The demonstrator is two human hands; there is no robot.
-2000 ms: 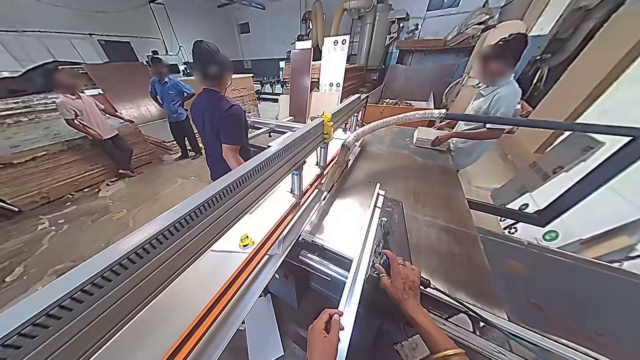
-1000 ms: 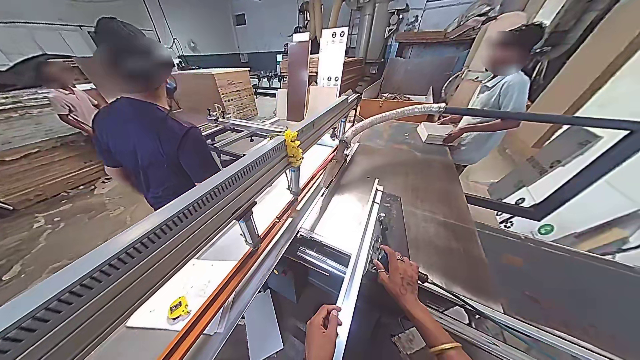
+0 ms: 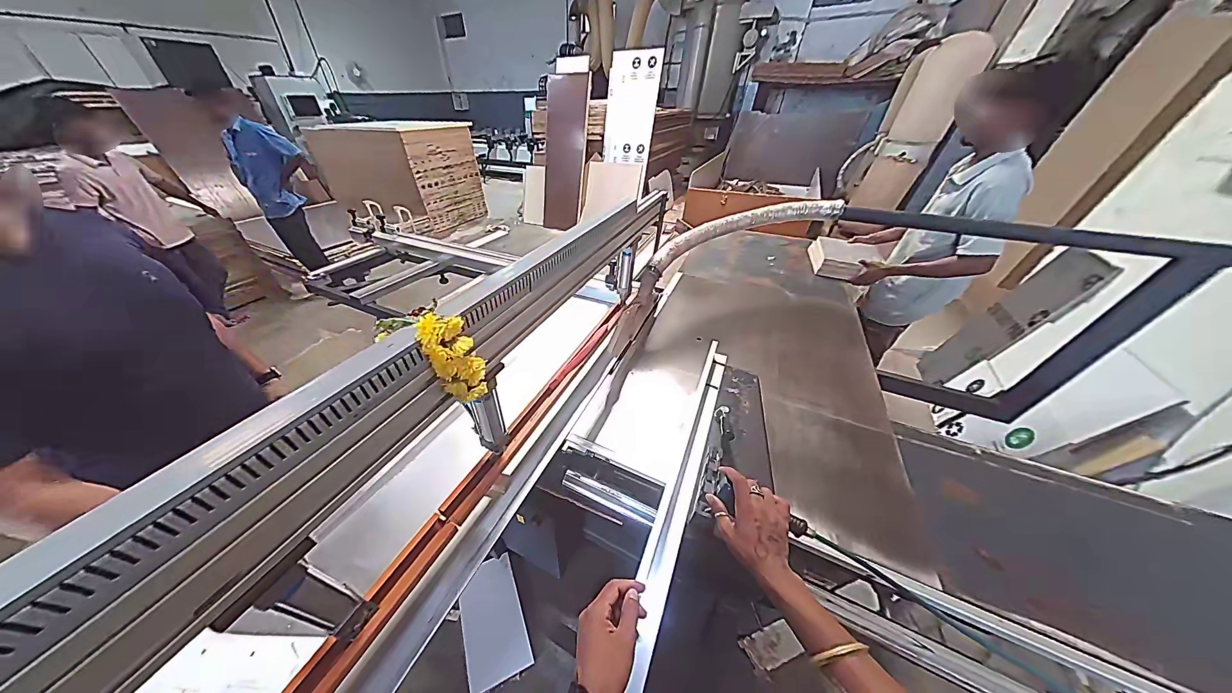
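My left hand (image 3: 612,626) grips the near part of a long aluminium fence (image 3: 680,500), thumb on its top edge. Farther along, my right hand (image 3: 756,525) rests on a dark knob or clamp fitting (image 3: 724,491) at the fence's right side; its fingers hide most of the part. The fence lies over a brown metal machine table (image 3: 828,414). To the left runs a slotted metal beam (image 3: 356,414) with an orange strip (image 3: 462,491) below it. Yellow flowers (image 3: 450,358) hang on the beam above a small metal cylinder (image 3: 488,419).
A person in dark blue (image 3: 125,356) stands close on the left, beyond the beam. At the right, a person in a light shirt (image 3: 972,226) holds small boards (image 3: 842,258) at the table's far edge. A dust hose (image 3: 741,223) and a dark frame arm (image 3: 1020,231) cross above the table.
The person in dark blue now stands farther left. The yellow tape measure seen below the beam in the earlier frames is no longer in sight. Both my hands keep their places on the fence.
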